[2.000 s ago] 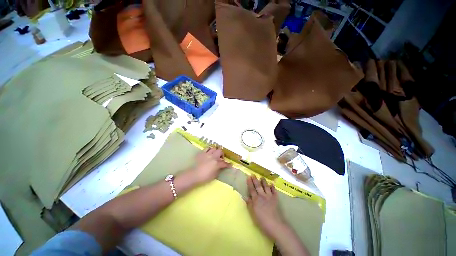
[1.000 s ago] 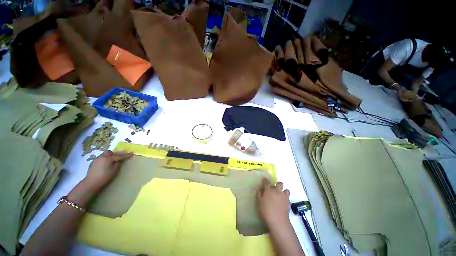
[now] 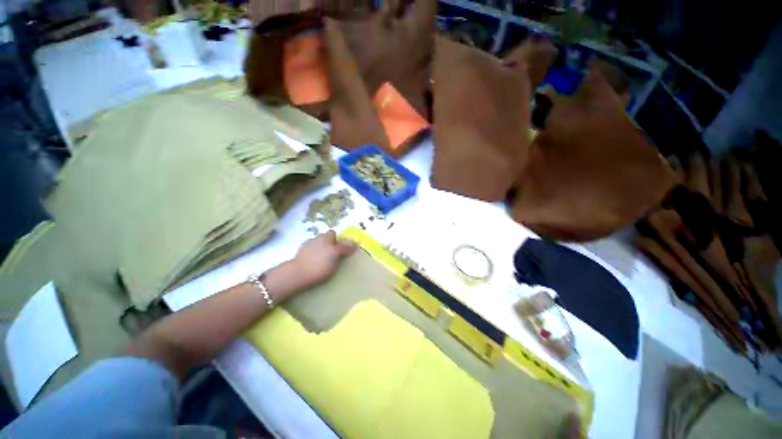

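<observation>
A khaki bag panel [image 3: 353,290] lies on a bright yellow sheet [image 3: 386,369] in front of me. The yellow jig [image 3: 536,362] runs along the panel's far edge, with a dark bar [image 3: 454,306] and raised yellow blocks. My left hand [image 3: 319,257] is at the jig's left end, its fingers on the corner of panel and jig; whether they pinch it is unclear. Of my right hand [image 3: 573,426] only blurred fingertips show at the bottom edge, near the jig's right end. Small pale tabs [image 3: 401,255] stand in a row beyond the jig.
Stacked khaki panels [image 3: 171,189] lie left, with a white sheet [image 3: 41,343]. Beyond the jig are loose chips [image 3: 329,208], a blue bin [image 3: 396,202], a tape roll [image 3: 472,263], a clear container [image 3: 546,324] and a black curved piece [image 3: 592,291]. Brown bag bodies [image 3: 480,120] stand behind.
The view has swung left, so the jig now slants down to the right. The hands have parted from the jig's middle to its ends since the earliest frame. The right hand is now mostly out of view.
</observation>
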